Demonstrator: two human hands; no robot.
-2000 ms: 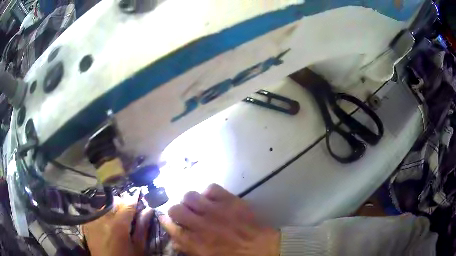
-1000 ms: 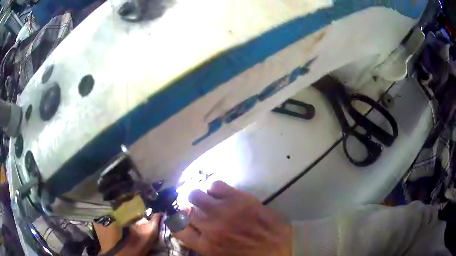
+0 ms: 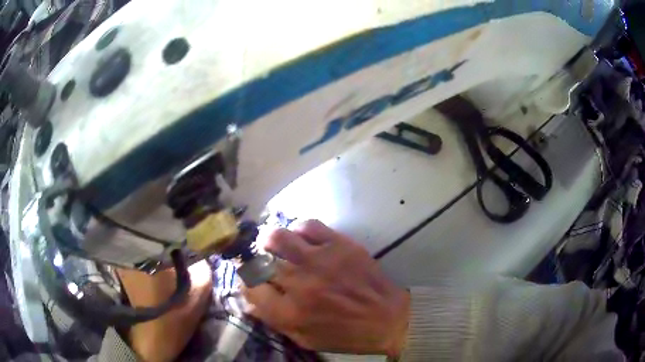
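Note:
The white sewing machine head (image 3: 304, 85) with a blue stripe crosses the view. Plaid cloth (image 3: 237, 311) lies under and between my hands below the needle area, which is lost in bright glare. My right hand (image 3: 325, 290) lies over the cloth beside the needle area, fingers bent and fingertips close to the foot; its grip is hidden. My left hand (image 3: 166, 297) is at the left behind the machine's end and a dark curved tube, partly covered; its fingertips are hidden. A yellowish block (image 3: 212, 232) sits on the head's left end.
Black shears (image 3: 506, 170) and small black snips (image 3: 414, 138) lie on the white bed (image 3: 431, 247) beneath the arm. Plaid cloth heaps (image 3: 615, 212) lie at the right edge, and more plaid shows at the upper left.
The view has shifted slightly. More plaid cloth shows between my hands than a second ago. More of my left hand and wrist shows, and my right hand stays near the foot.

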